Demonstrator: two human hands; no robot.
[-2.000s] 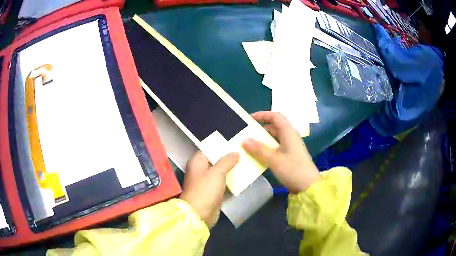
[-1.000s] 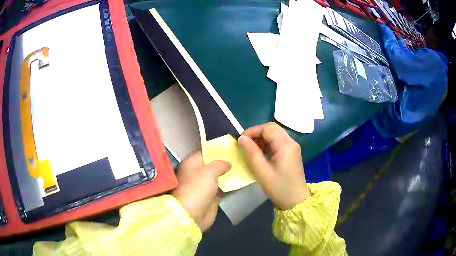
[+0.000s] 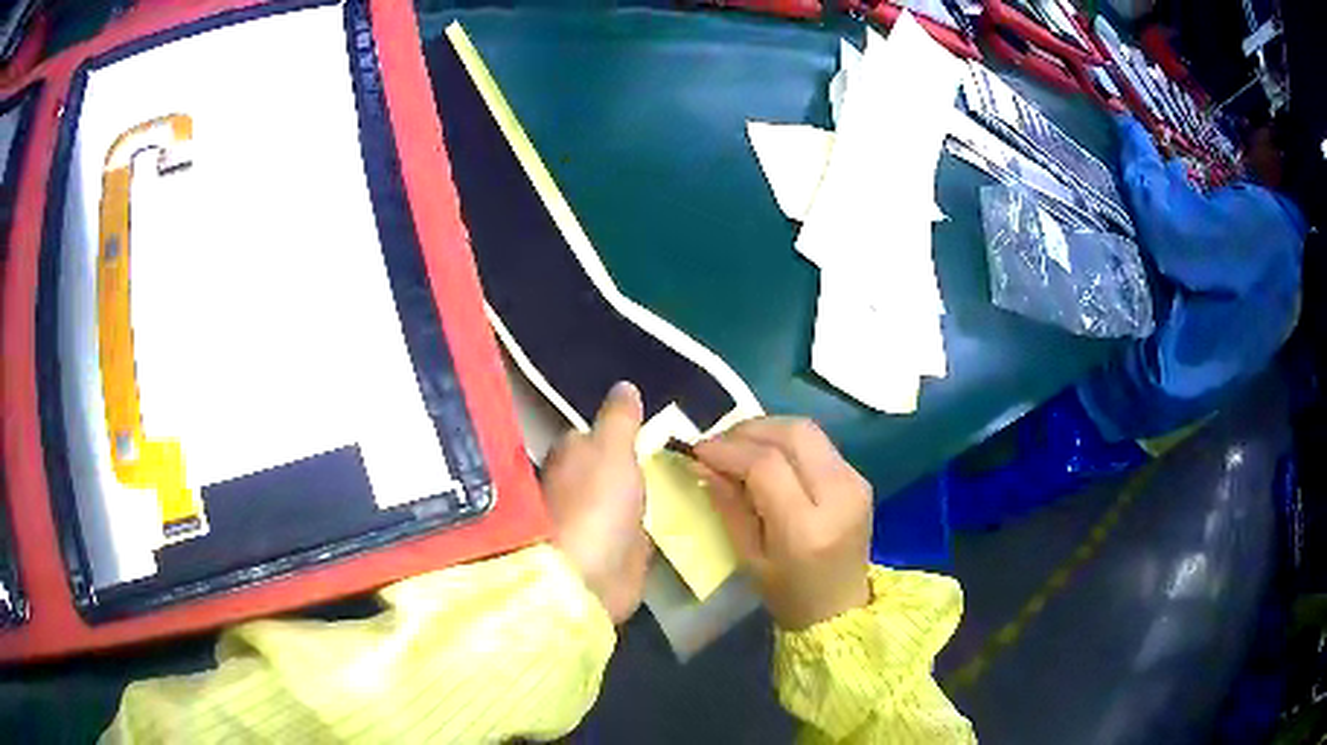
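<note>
My left hand (image 3: 594,510) grips the near end of the tape sheet (image 3: 546,269), a long black strip with pale yellow-white borders, thumb on top. My right hand (image 3: 793,510) pinches a small dark piece (image 3: 678,447) at the sheet's near end; whether it is fully off the sheet cannot be told. The sheet's yellowish end is bent downward between my hands. Left of it, an LCD panel (image 3: 262,291) with a white back and black border lies in a red foam tray (image 3: 437,277). An orange flex cable (image 3: 117,320) lies along the panel's left side.
White liner scraps (image 3: 881,277) lie on the green mat (image 3: 684,160) at the right. Beyond them are a clear packet (image 3: 1062,262) and flat strips. A person's blue sleeve (image 3: 1222,262) is at the far right. A silver-grey sheet (image 3: 699,619) sticks out beneath my hands.
The sheet was first flat in both hands, then its near end folded, and now it curves downward. My right fingertips now hold a small dark piece. The view has shifted slightly.
</note>
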